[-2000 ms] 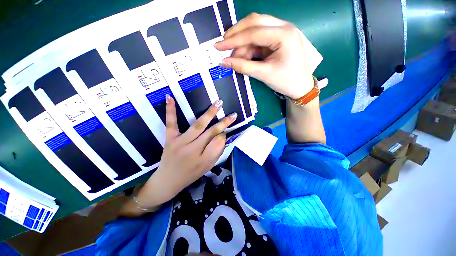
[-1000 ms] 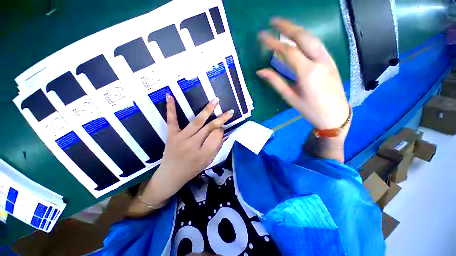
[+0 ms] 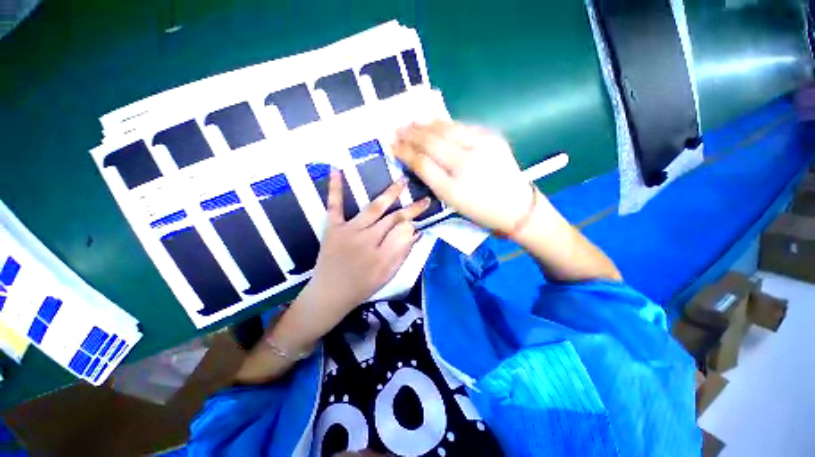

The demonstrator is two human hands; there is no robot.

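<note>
The white die-cut sheet (image 3: 188, 286) lies on a pile of sheets, with several black hooked bars (image 3: 201, 268) across it. Blue label bands (image 3: 273, 186) cross the bars. A bright white area covers their middle; I cannot tell whether it is labels or loose paper. My left hand (image 3: 362, 254) lies flat on the lower right part of the sheet, fingers spread. My right hand (image 3: 465, 170) is palm down over the sheet's right end, partly blurred, fingers close together. Whether it holds anything beneath is hidden.
A stack of blue-block label sheets (image 3: 67, 308) lies at left. A white stick (image 3: 547, 168) shows beyond my right hand. A black moulded panel (image 3: 648, 85) lies on silvery wrap (image 3: 633, 189) at right. Cartons (image 3: 791, 247) stand on the floor at right; an open box (image 3: 80, 411) is below the bench.
My right hand has come back from the green bench top onto the sheet's right end. The sheet sits further right and lower in view. My left hand stays on it. The white stick has come into view.
</note>
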